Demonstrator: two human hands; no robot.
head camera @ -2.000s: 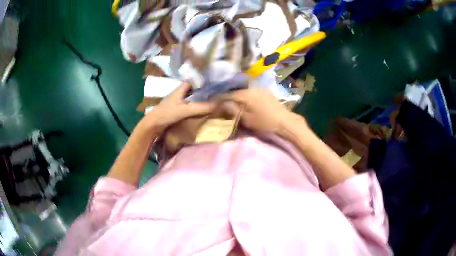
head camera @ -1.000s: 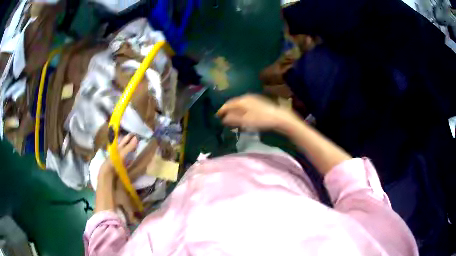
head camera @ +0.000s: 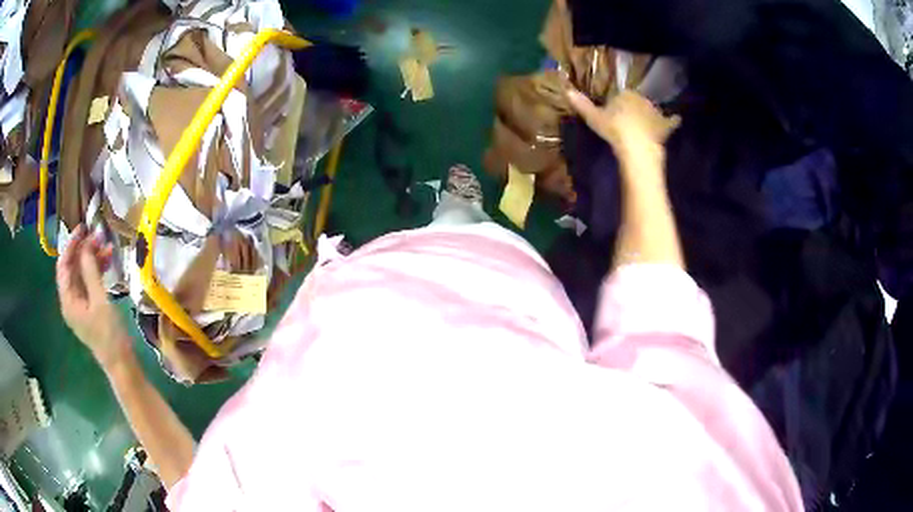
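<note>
A bundle of brown and white cut pieces (head camera: 185, 110) lies behind a curved yellow rail (head camera: 185, 150) at the left, gathered by a narrow grey-blue tie, with a cream ticket (head camera: 236, 292) on its near end. My left hand (head camera: 86, 285) is at the bundle's left edge, outside the rail, fingers apart; whether the fingertips touch the cloth is unclear. My right hand (head camera: 629, 118) is over the place where a second brown bundle (head camera: 531, 125) meets a dark navy cloth pile (head camera: 721, 220). Its thumb and fingers are spread and it holds nothing visible.
A second yellow rail (head camera: 50, 140) with brown and white cloth stands at the far left. Paper scraps (head camera: 417, 70) lie on the green floor (head camera: 400, 130). A shoe (head camera: 462, 184) shows beyond my pink shirt. Cardboard-like material (head camera: 15, 390) is at the lower left edge.
The view has shifted, and the railed bundle sits further left. My left hand has left the near part of the bundle for its outer left side. My right hand has moved right, to the brown bundle and dark pile.
</note>
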